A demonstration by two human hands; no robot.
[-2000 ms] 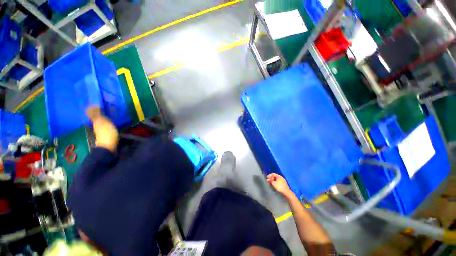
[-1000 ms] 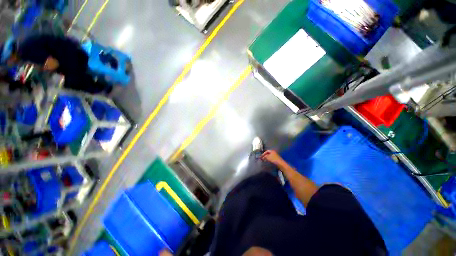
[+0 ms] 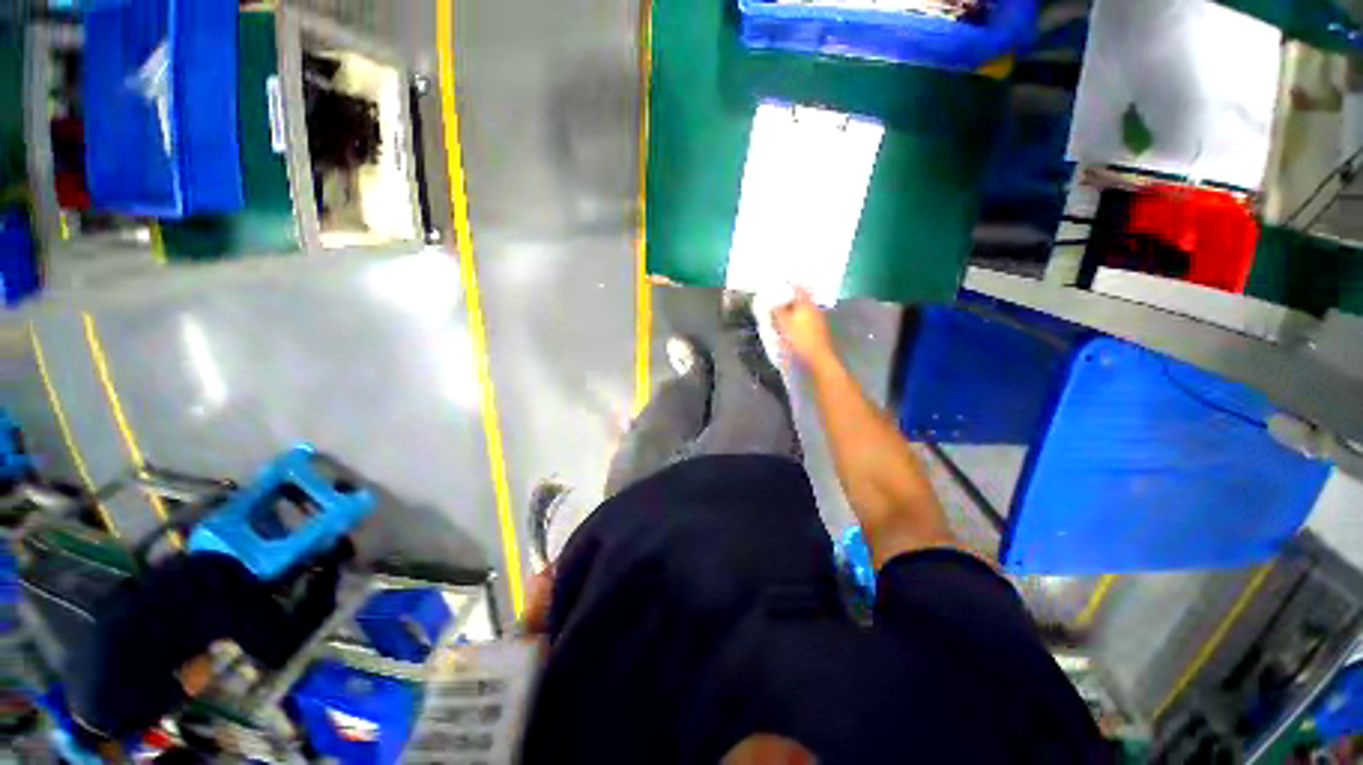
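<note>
A white paper form (image 3: 807, 194), with what looks like a clip at its far edge, lies on a green bench top (image 3: 919, 209). My right hand (image 3: 800, 324) is at the near edge of the form, fingers bent; whether it grips the sheet or only overlaps it cannot be told. My left hand (image 3: 537, 601) is a small blurred patch beside my left hip, mostly hidden, and its fingers cannot be made out.
A blue bin (image 3: 882, 33) stands beyond the form. A red bin (image 3: 1196, 236) and large blue panel (image 3: 1166, 463) are on the right. At left are a yellow floor line (image 3: 471, 284), a light-blue stool (image 3: 281, 511), a seated person (image 3: 142, 643) and carts with blue bins (image 3: 165, 105).
The view has turned and moved up to the bench with the form. My right hand, earlier over the floor, is now at the form's near edge. The blue panel has shifted right.
</note>
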